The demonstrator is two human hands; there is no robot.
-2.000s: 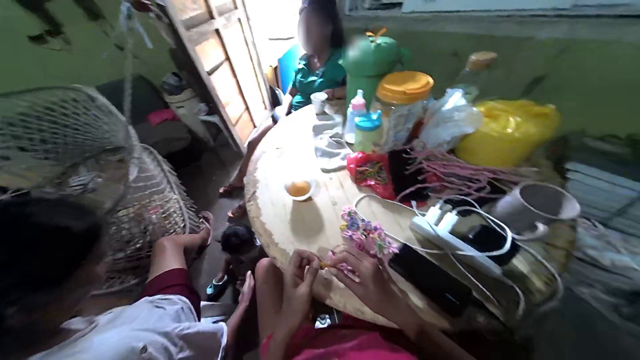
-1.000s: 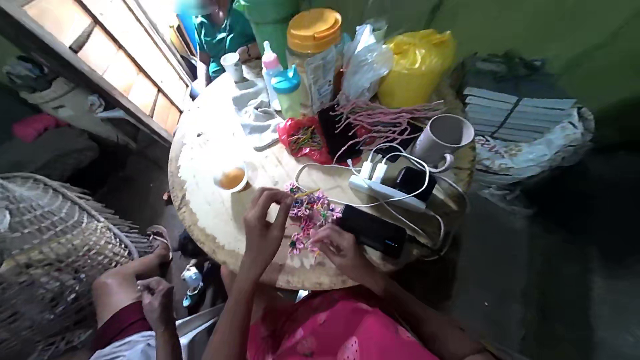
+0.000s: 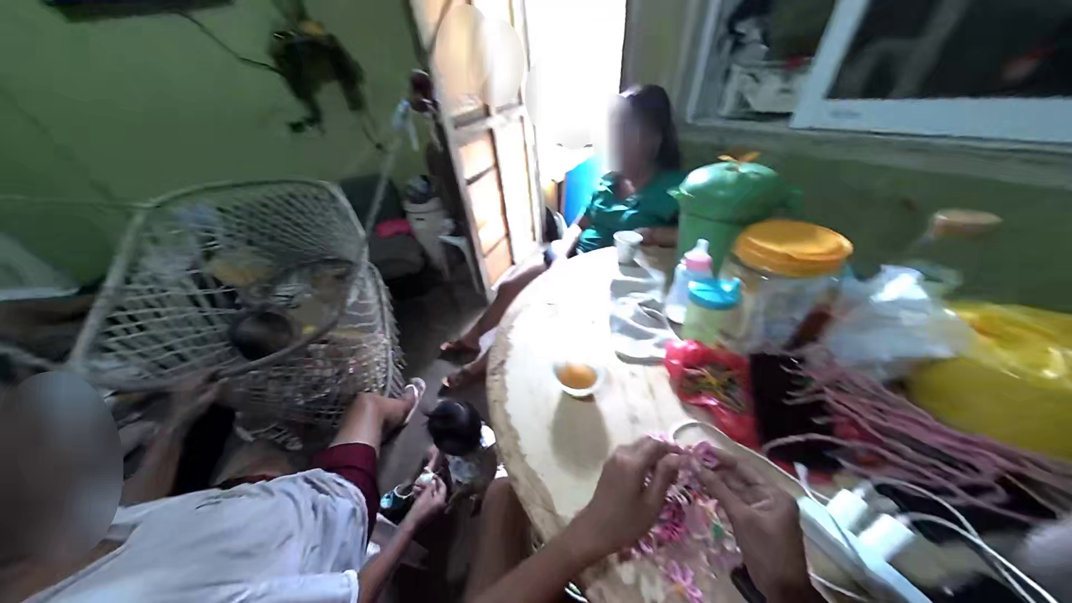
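Observation:
My left hand (image 3: 630,494) and my right hand (image 3: 754,511) are close together over the near edge of the round wooden table (image 3: 536,435). Their fingertips pinch a small pink piece (image 3: 706,455) between them; what it is made of is too blurred to tell. Below and between the hands lies a pile of small pink and multicoloured pieces (image 3: 674,523). Beyond my left hand stands a white cup with orange contents (image 3: 578,377). A red plastic bag (image 3: 708,385) of small coloured pieces lies farther back, beside a bundle of pink strands (image 3: 913,419).
A white power strip (image 3: 863,544) with plugs and cables lies right of my hands. Baby bottles (image 3: 712,310), an orange-lidded jar (image 3: 791,276) and a yellow bag (image 3: 997,377) stand behind. One person sits across the table, another at left by a woven hammock (image 3: 243,285); a child is below.
The view has swung up and left since one second ago. My hands, apart over the pile then, are now close together at a pink piece.

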